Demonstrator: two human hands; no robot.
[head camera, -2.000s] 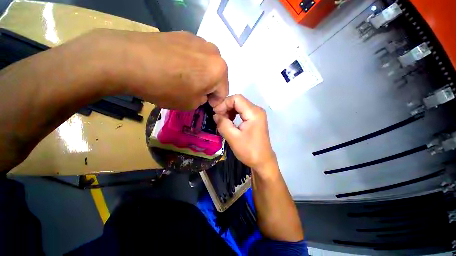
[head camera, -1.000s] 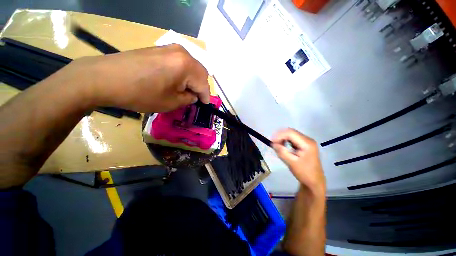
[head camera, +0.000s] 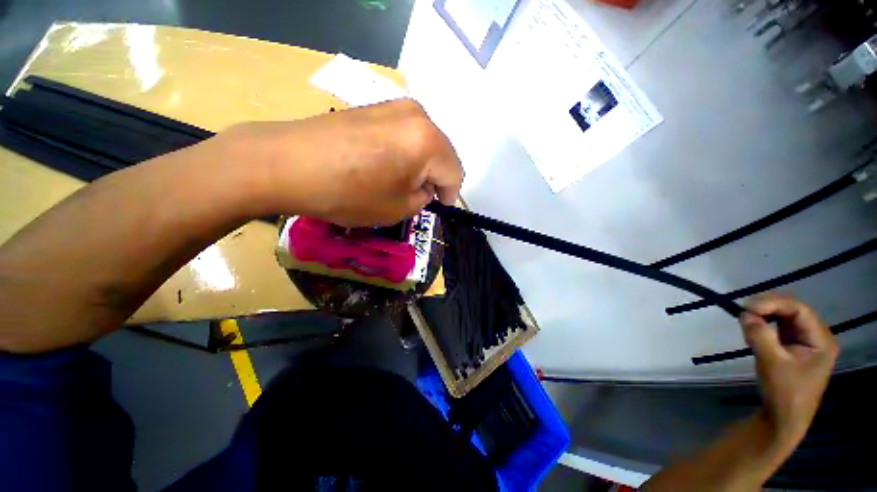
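Note:
A long black strip (head camera: 587, 252) is stretched between my two hands above the strip tray and in front of the white machine panel. My left hand (head camera: 385, 168) pinches its near end just above the pink fixture (head camera: 351, 252) and covers part of that fixture. My right hand (head camera: 793, 351) pinches the far end at the right. The pink fixture sits on the dark round stand (head camera: 337, 293) at the table's end.
Strip bundles (head camera: 96, 125) and a white paper sheet (head camera: 356, 79) lie on the tan table (head camera: 231, 58). The strip tray (head camera: 471, 298) holds many black strips above a blue bin (head camera: 553, 432). Black strips (head camera: 769, 218) hang from clips (head camera: 854, 67) at the right.
My right hand has moved far right from beside the fixture, drawing the strip out. My left hand has stayed near the fixture. The view has shifted slightly.

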